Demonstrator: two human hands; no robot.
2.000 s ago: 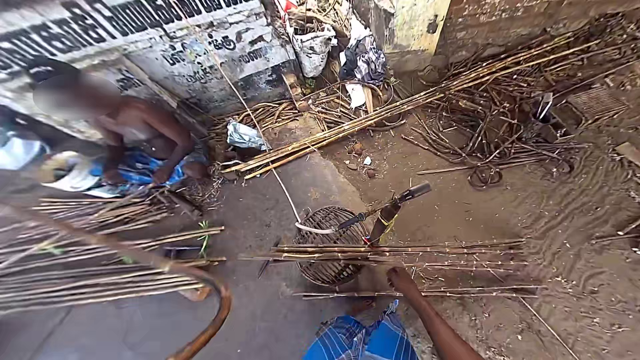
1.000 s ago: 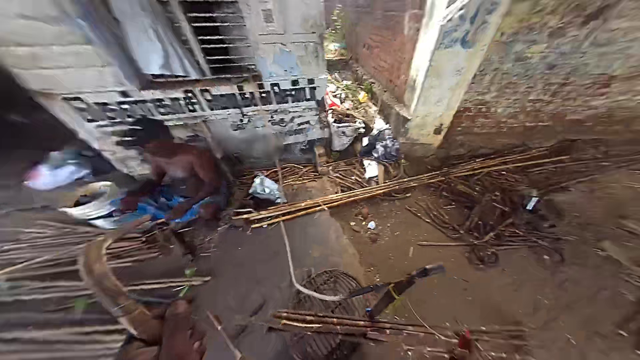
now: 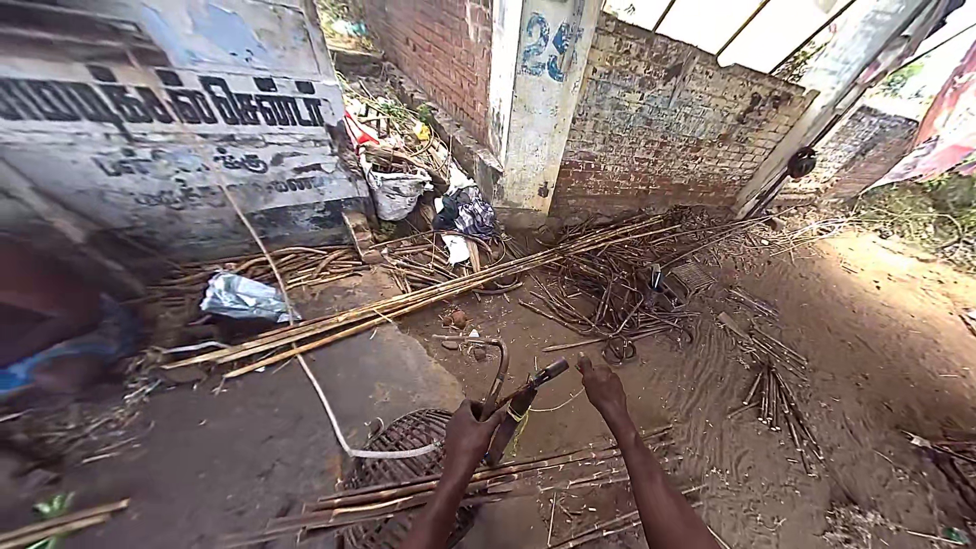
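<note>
My left hand is closed around a slender bent cane, whose curved end rises above my fingers. Just right of that hand, a torch-like burner with a dark metal nozzle slants up on a dark support tied with yellow string. My right hand is raised right of the nozzle, fingers curled; whether it holds anything cannot be told. A pale hose curves over a round woven basket toward the burner. Long canes lie across the basket, below my hands.
Long straight poles run diagonally across the ground ahead. Behind them lies a tangled heap of bent canes. A silvery plastic bag rests at left, near a blurred seated person. A painted wall and a brick wall stand beyond.
My left hand, at lower left with a thick curved cane one second ago, is now beside the burner. My right hand, earlier by the long canes, is now near the nozzle. The view has swung right.
</note>
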